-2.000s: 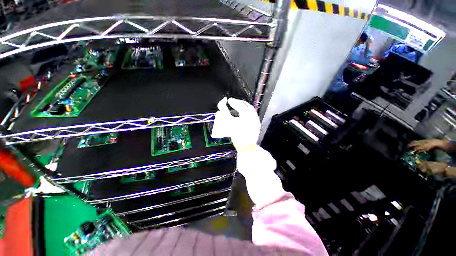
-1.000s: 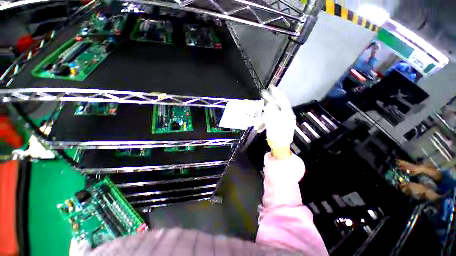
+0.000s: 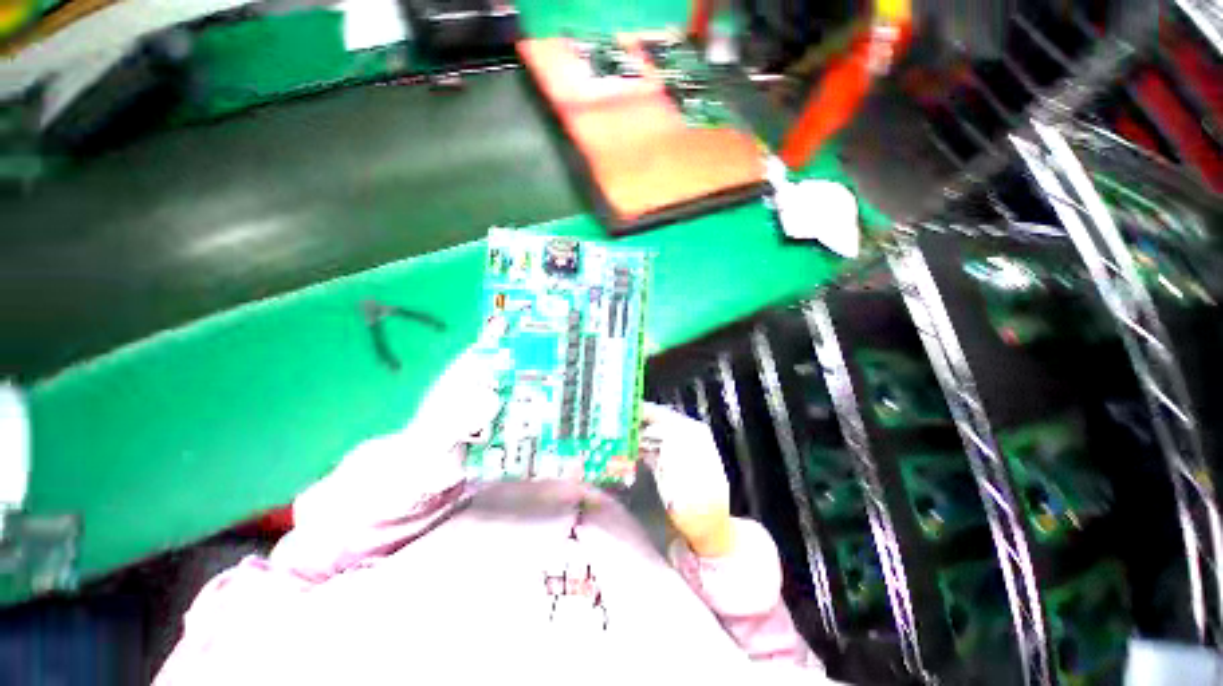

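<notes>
A large green circuit board is held upright in front of me, its side with black chips and connectors facing me. My left hand, in a white glove, grips its left edge. My right hand, also gloved, is at its lower right edge, fingers on the board. The picture is blurred and overexposed around the hands and pink sleeves, so the fingertips are not sharp.
Side cutters lie on the green mat. A dark conveyor belt runs behind. A red-orange pad has small boards at its back. A white cloth lies beside it. Wire rack shelves with boards stand on the right.
The view has swung from the rack to the bench. The right hand has left the rack post and is now at the board. The left hand now shows, holding the board. The white card is out of view.
</notes>
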